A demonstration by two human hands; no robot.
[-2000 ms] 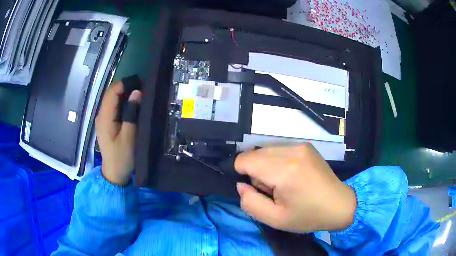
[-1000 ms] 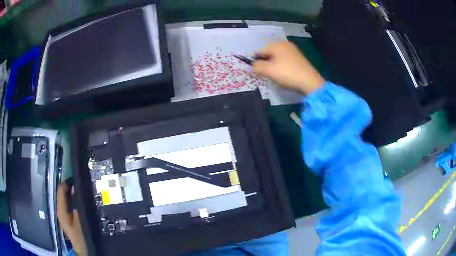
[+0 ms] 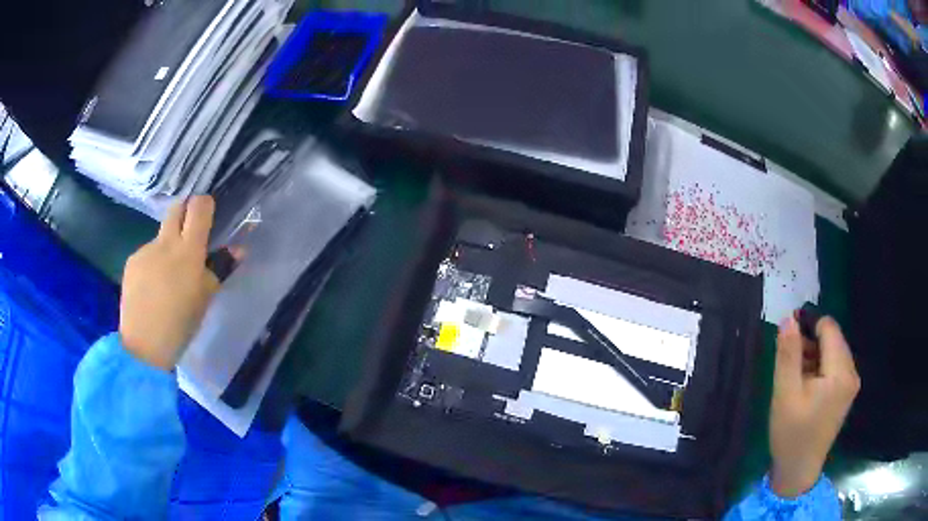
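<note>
An open tablet (image 3: 611,387) lies in a black foam tray (image 3: 392,392), with its mainboard at the left and white battery blocks with a black diagonal flex cable at the right. My left hand (image 3: 168,285) is at the left edge of a pile of back covers (image 3: 280,254), topped by a greyish sheet. A dark cover edge shows at its fingers; whether it grips it is unclear. My right hand (image 3: 814,392) is just right of the tray, fingers curled. The black thing at its fingertips may be finger cots or a tool.
Stacked covers with white sheets (image 3: 163,112) stand upper left, beside a blue bin (image 3: 326,56). Another foam tray (image 3: 636,132) holds a dark panel behind the open one. A white red-dot sheet (image 3: 702,163) lies at upper right. A black mass stands at the right edge.
My view has turned, so the work sits further right. My right hand has left the red-dot sheet for the tray's right side. My left hand has left the tray for the cover pile.
</note>
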